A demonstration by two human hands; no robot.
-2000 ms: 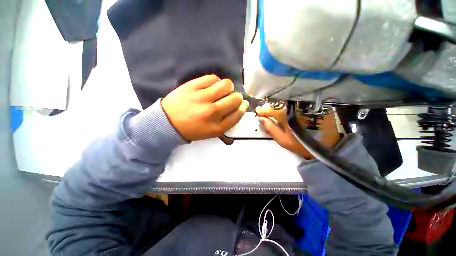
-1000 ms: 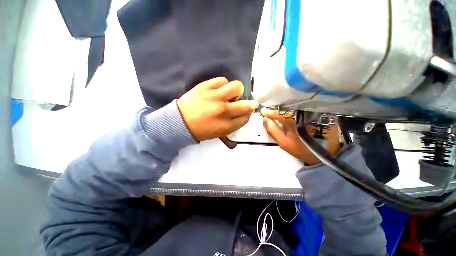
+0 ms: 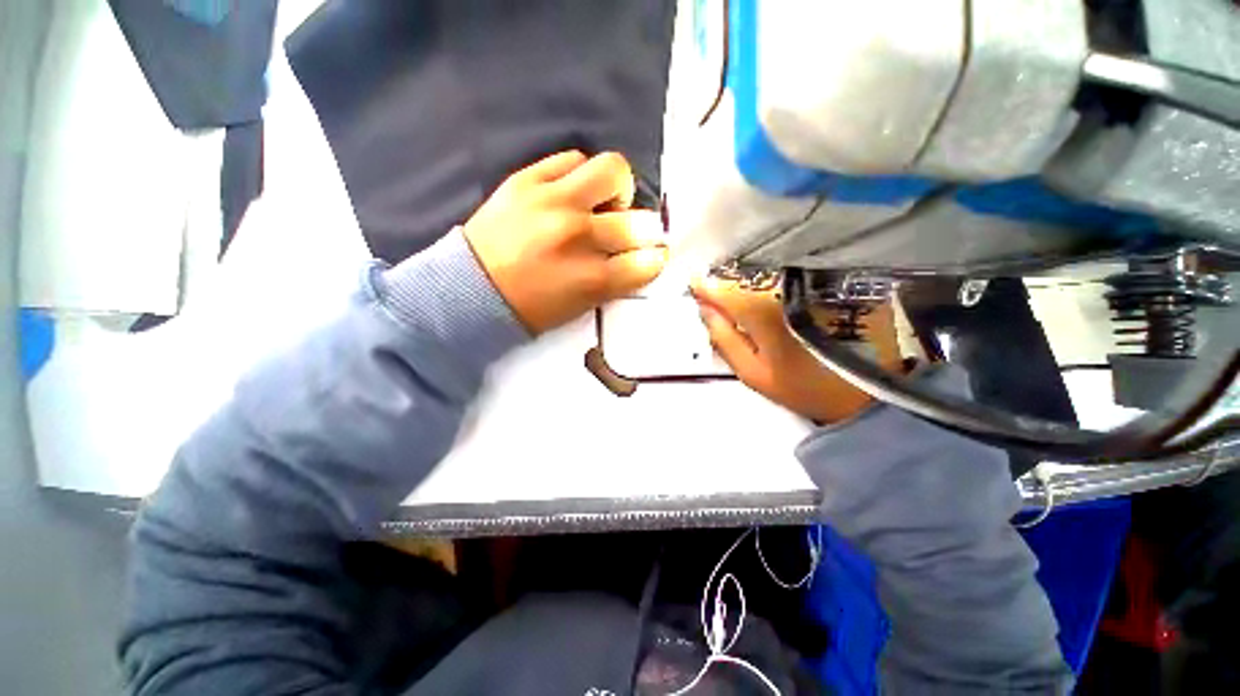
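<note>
A large dark fabric panel (image 3: 476, 102) lies on the white table left of the white sewing machine (image 3: 870, 95) with its blue stripe. My left hand (image 3: 571, 245) is at the panel's near right corner, fingers curled on its edge, the fingertips left of the needle area. My right hand (image 3: 775, 340) is under the machine head, fingertips near the needle area, partly hidden by a black tube. Whether it holds anything small cannot be seen. The needle and presser foot are not clear.
More dark cut pieces (image 3: 204, 61) lie at the table's far left. A dark flat object (image 3: 1000, 360) lies right of my right hand. A measuring tape strip (image 3: 612, 514) runs along the front edge. A blue crate (image 3: 843, 598) and white earphone cord (image 3: 721, 612) are below.
My left hand has moved slightly away from the needle area, up and left, and a gap now shows between the two hands' fingertips. The camera view has shifted a little.
</note>
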